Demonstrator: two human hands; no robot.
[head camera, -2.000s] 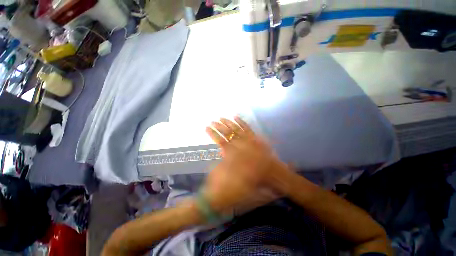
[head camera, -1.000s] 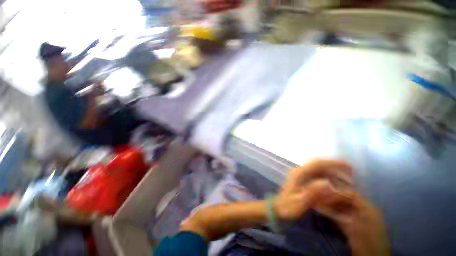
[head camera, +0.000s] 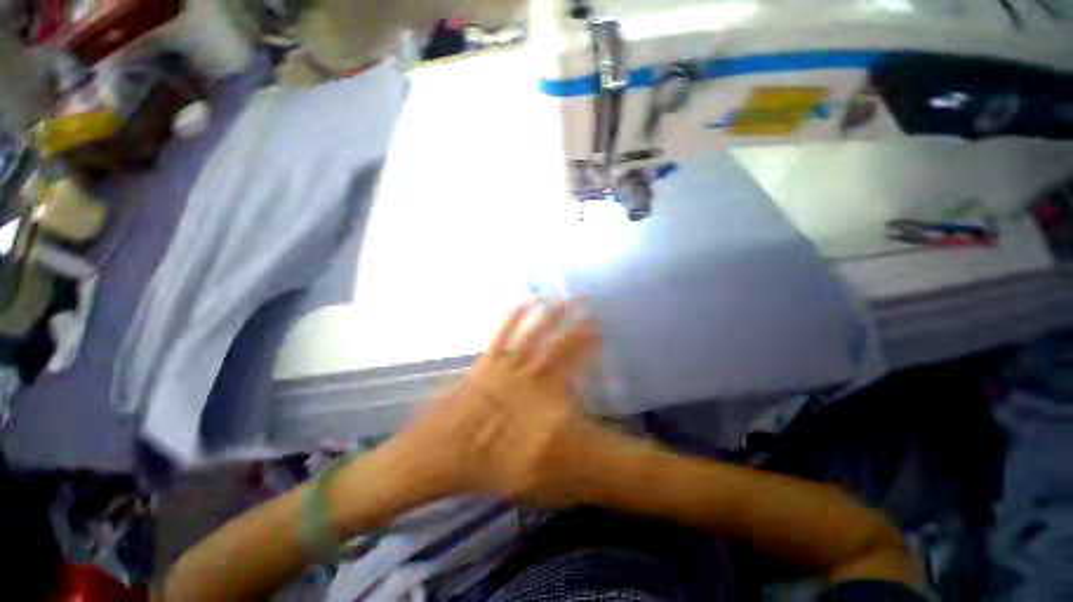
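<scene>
A grey-blue cloth panel (head camera: 730, 294) lies flat under and to the right of the needle area of the white sewing machine (head camera: 753, 82). Its left edge runs from the bright needle area toward me. My left hand (head camera: 453, 429) and my right hand (head camera: 541, 400) are close together and overlap at the table's front edge, by the panel's near left corner. Both are blurred. Fingertips reach onto the bright table beside the panel's edge. Whether either hand pinches the cloth cannot be told.
Other grey-blue pieces (head camera: 253, 235) drape over the table's left side. Red-blue snips (head camera: 941, 232) lie right of the machine. A yellow item (head camera: 80, 132) and clutter stand at upper left. Crumpled cloth (head camera: 435, 547) lies on my lap.
The view swung left, showing a seated person, then back to the machine. My hands were together near the panel's edge throughout and are now again below the needle. The panel has barely moved.
</scene>
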